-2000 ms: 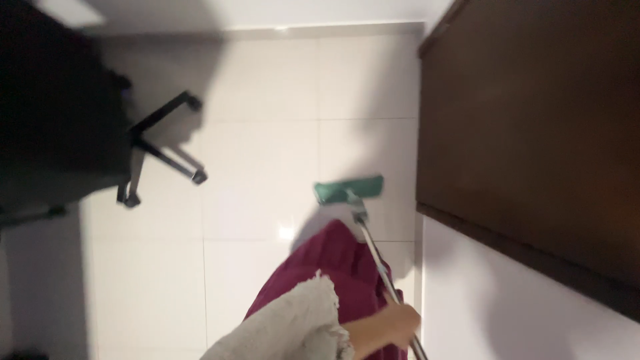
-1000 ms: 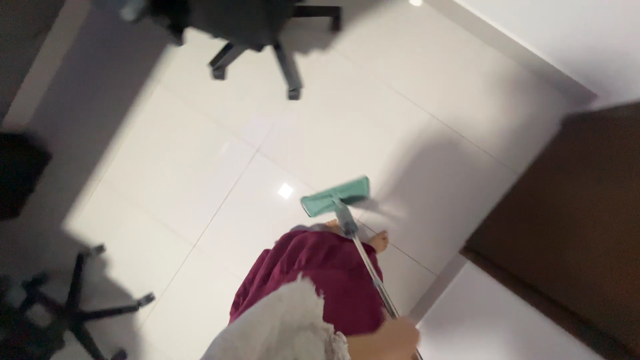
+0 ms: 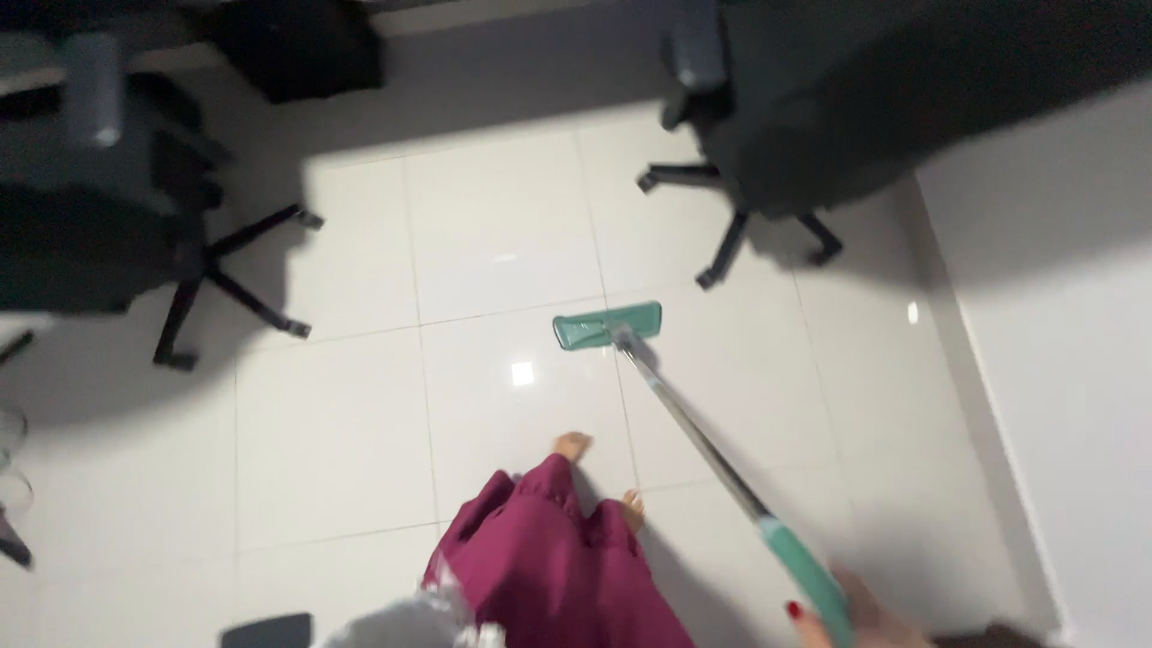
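Observation:
A flat mop with a green rectangular head (image 3: 608,326) rests on the white tiled floor, ahead of my bare feet. Its metal pole (image 3: 702,443) slopes down to the lower right and ends in a green grip (image 3: 807,576). My right hand (image 3: 855,616), with a red-painted nail, is closed around that grip at the bottom edge. My left hand is not visible; only a light, frayed-edged garment (image 3: 409,621) shows at the lower middle, over maroon trousers (image 3: 558,567).
Black swivel chairs stand at the left (image 3: 209,261) and upper right (image 3: 742,202), their wheeled legs spread on the tiles. A dark box-like object (image 3: 306,54) is at the upper left. A white wall (image 3: 1071,297) with a skirting runs along the right.
The view has turned and shifted a lot, away from the dark brown furniture seen at the right earlier. My right hand keeps its hold on the mop; its green grip now shows.

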